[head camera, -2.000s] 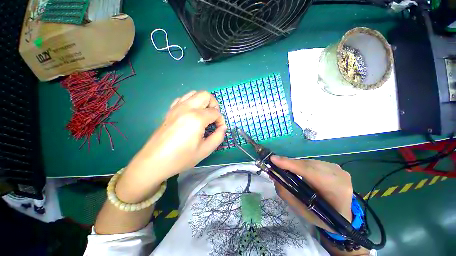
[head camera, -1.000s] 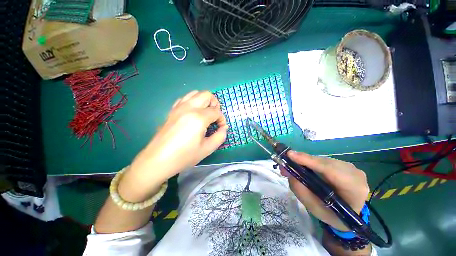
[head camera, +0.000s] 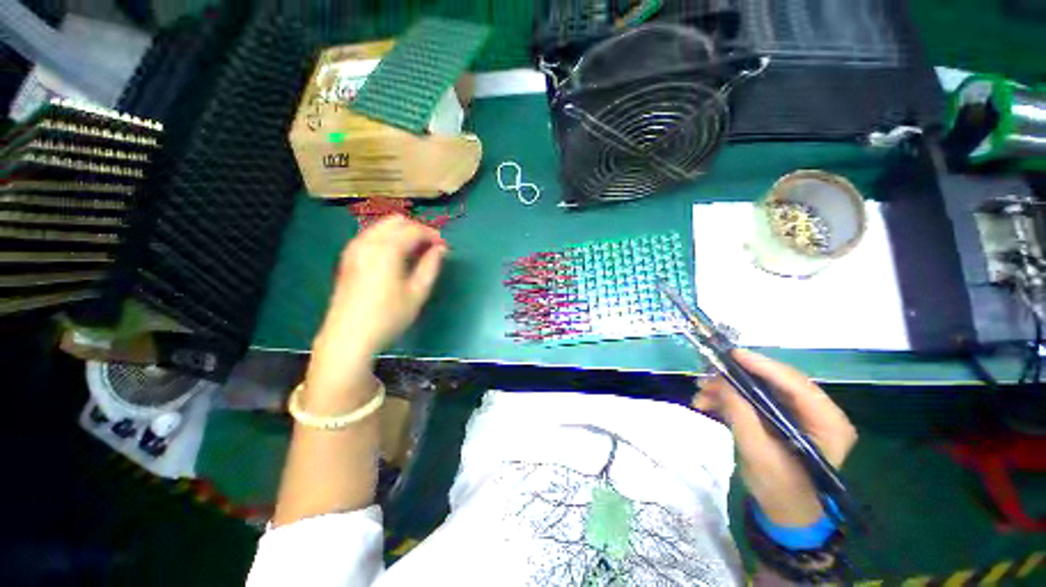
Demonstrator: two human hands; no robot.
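The green PCB panel (head camera: 629,281) lies on the bench mat, with red lead wires (head camera: 537,296) fringing its left side. My left hand (head camera: 384,281) is over the near part of the loose red wire pile (head camera: 384,210), left of the panel. Its fingers are bent, and whether they grip a wire cannot be told. My right hand (head camera: 791,419) is shut on the black soldering iron (head camera: 766,401). The iron's metal tip points up and left over the panel's right part. Whether it touches cannot be told.
Behind lie a cardboard box (head camera: 384,164) with a green spare panel (head camera: 424,71) on it, a white cord loop (head camera: 517,184) and a black fan (head camera: 642,138). A tip-cleaning pot (head camera: 809,224) stands on white paper (head camera: 734,304) at right. Black racks (head camera: 218,172) stand at left.
The view has shifted, taking in more of the bench. My left hand has left the panel for the wire pile, uncovering the red wires. The iron's tip is farther right over the panel.
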